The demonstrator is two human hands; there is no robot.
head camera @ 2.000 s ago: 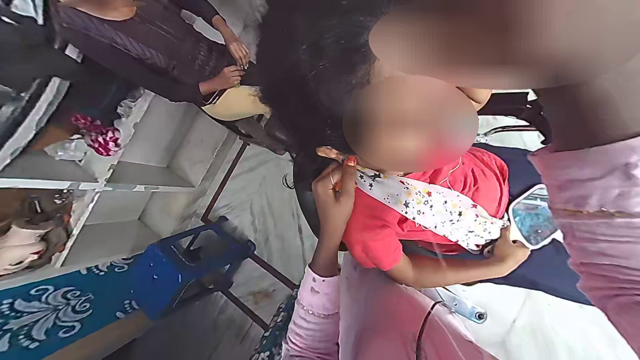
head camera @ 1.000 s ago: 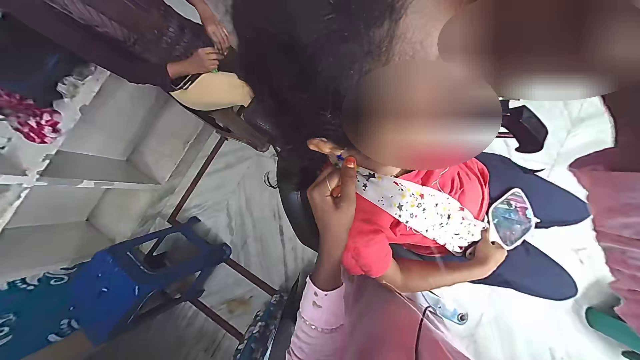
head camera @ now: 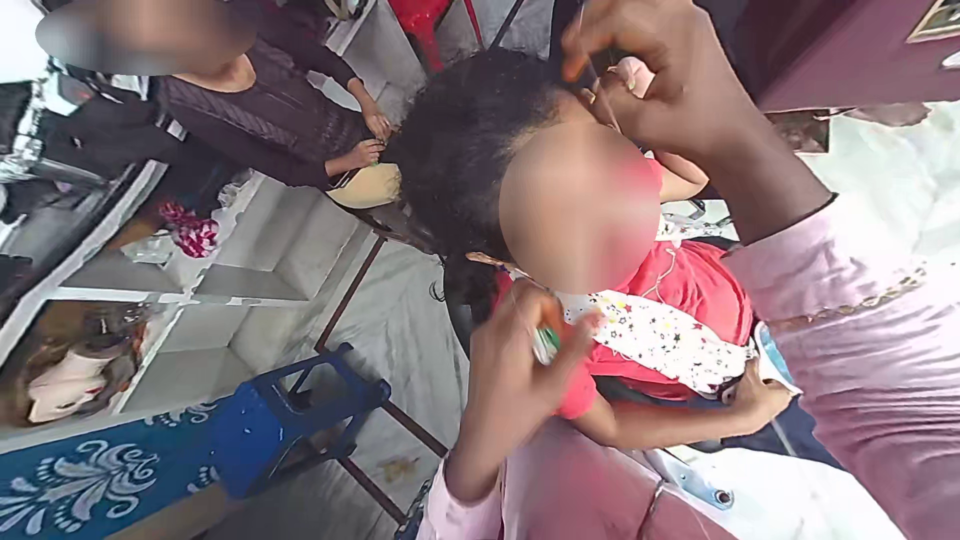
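A person in a red top sits before me, a white star-printed cloth (head camera: 660, 337) across the chest. My left hand (head camera: 529, 356) is below the chin, its fingers curled around a small green and white object (head camera: 546, 345), possibly a thread spool. At the upper right, my right hand (head camera: 660, 90) is beside the seated person's forehead, with a thin pale thread (head camera: 606, 97) at its fingers. The seated person's lower hand (head camera: 761, 397) holds a white-framed mirror (head camera: 776, 360), partly hidden by my right sleeve; their other hand (head camera: 634, 75) is raised near my right fingers.
Another person (head camera: 277, 112) is at the upper left, hands together. A blue plastic stool (head camera: 259, 427) stands at lower left, beside white shelves (head camera: 187, 298) holding pink flowers (head camera: 191, 229) and a display bust (head camera: 67, 386). A red plastic chair (head camera: 421, 26) is at the top.
My left hand has moved from beside the seated person's ear to below the chin. My right hand has come plainly into view near the forehead. The view has shifted.
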